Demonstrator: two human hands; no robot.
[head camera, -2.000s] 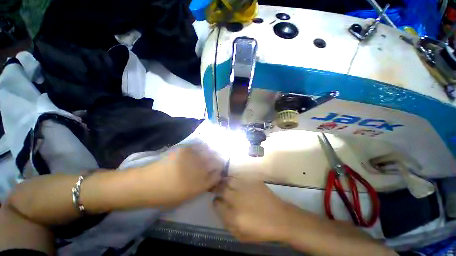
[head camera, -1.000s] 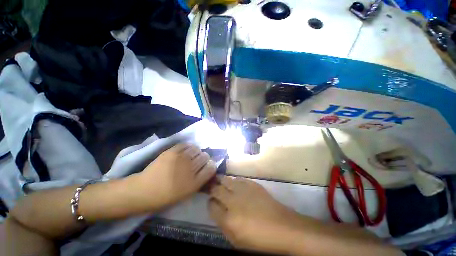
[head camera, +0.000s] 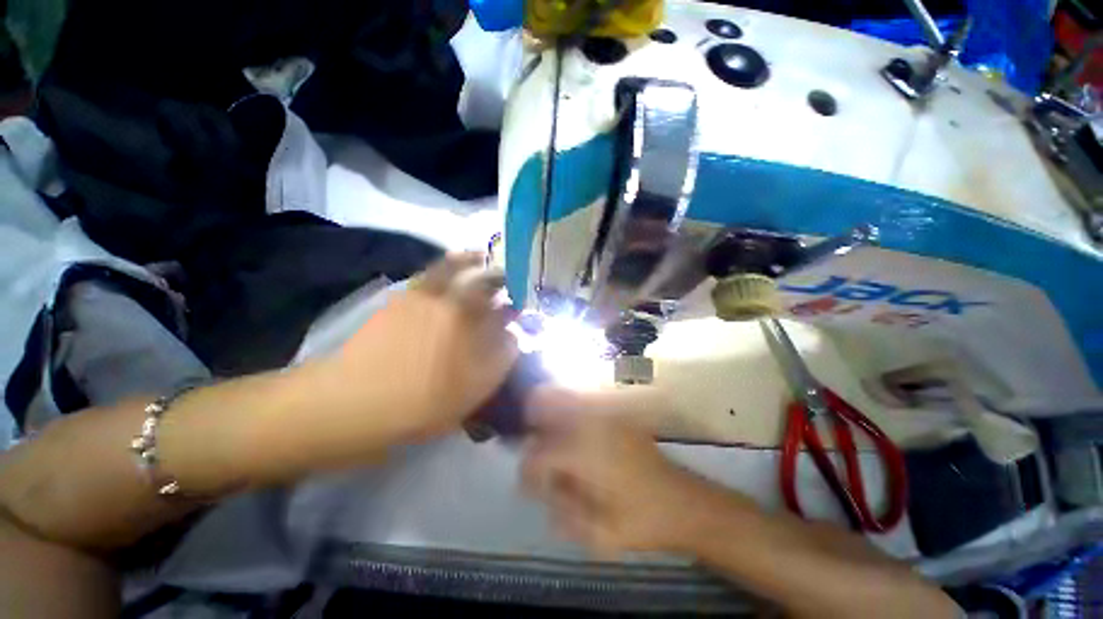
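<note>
A small dark fabric piece (head camera: 514, 393) lies just in front of the needle area of the white sewing machine (head camera: 774, 133), under a bright glare that hides the needle and presser foot. My left hand (head camera: 429, 345), blurred, is on the left of the piece, its fingers raised beside the machine head. My right hand (head camera: 599, 472), also blurred, holds the piece's right edge. Light grey fabric (head camera: 333, 333) runs under my left wrist. Black fabric (head camera: 339, 272) lies behind it.
Red-handled scissors (head camera: 841, 466) lie on the machine bed right of my right hand. A black pad (head camera: 974, 502) is further right. A heap of black and grey garments (head camera: 121, 145) fills the left. A ruler-like band (head camera: 484, 578) runs along the front edge. A yellow-wrapped fitting (head camera: 593, 15) tops the head.
My left hand has moved up and away from my right hand, towards the machine head. More of the dark piece shows between the hands. The camera view has shifted.
</note>
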